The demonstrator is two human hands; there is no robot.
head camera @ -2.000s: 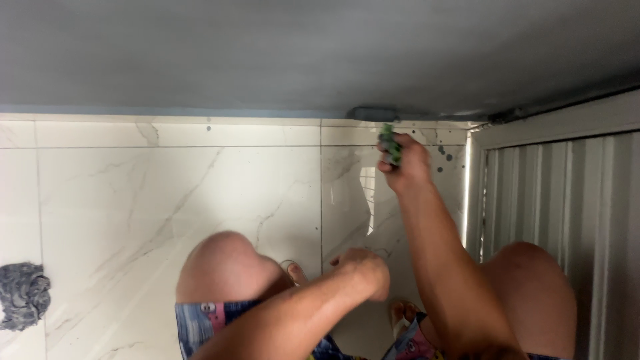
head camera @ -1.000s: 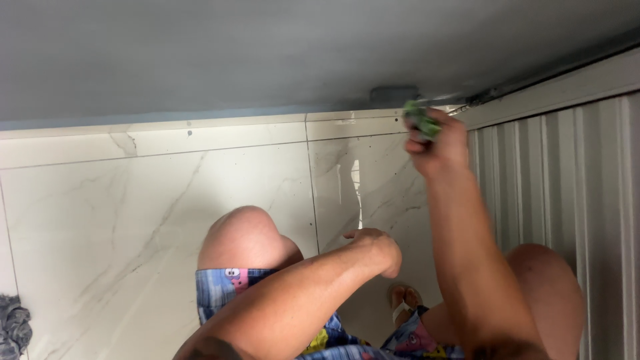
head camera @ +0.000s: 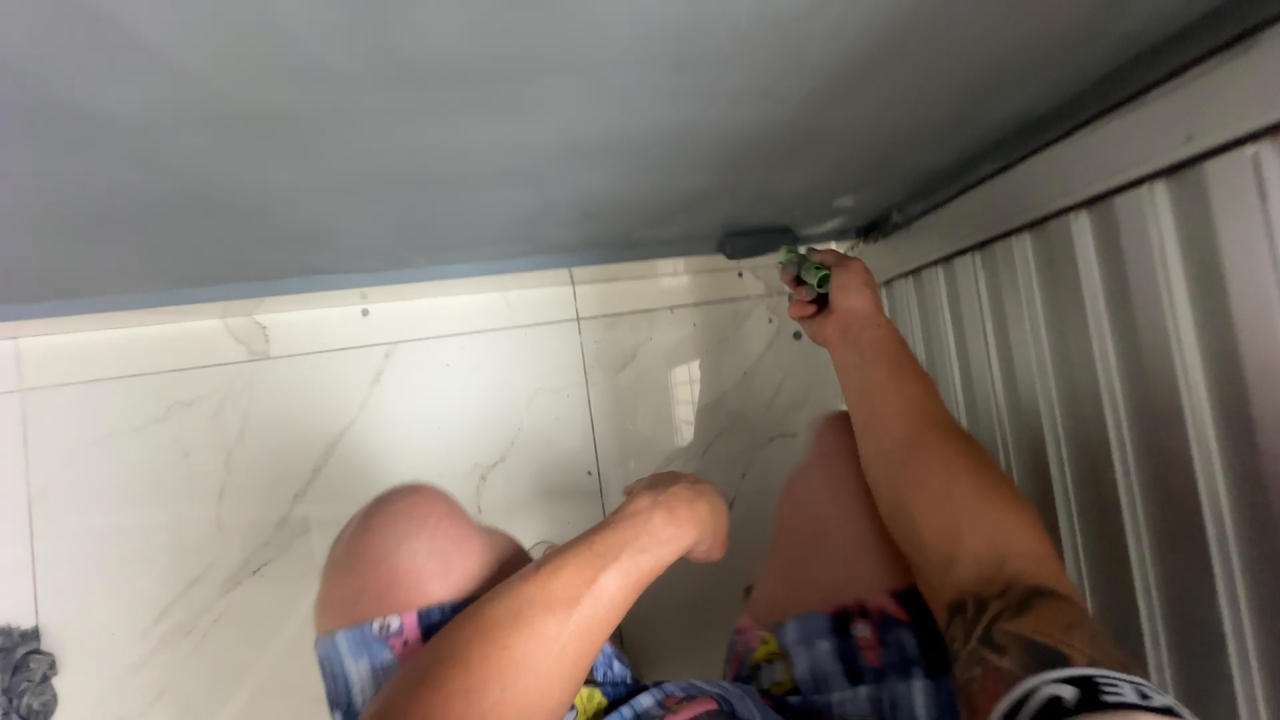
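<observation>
My right hand is closed around the green handle of a paint roller near the corner. The dark grey roller head lies against the foot of the grey painted wall, just above the pale skirting tile. My left hand hangs bent at the wrist over the floor between my knees, and nothing shows in it. Its fingers are mostly hidden behind the back of the hand.
Marbled white floor tiles bear small dark paint spots near the corner. A ribbed metal panel with a light frame stands to the right. A crumpled dark grey bundle lies at the lower left.
The right hand with the roller has stayed at the wall's foot, shifting slightly towards the corner with the panel. My left hand still hangs between the knees. The view has tilted and shifted.
</observation>
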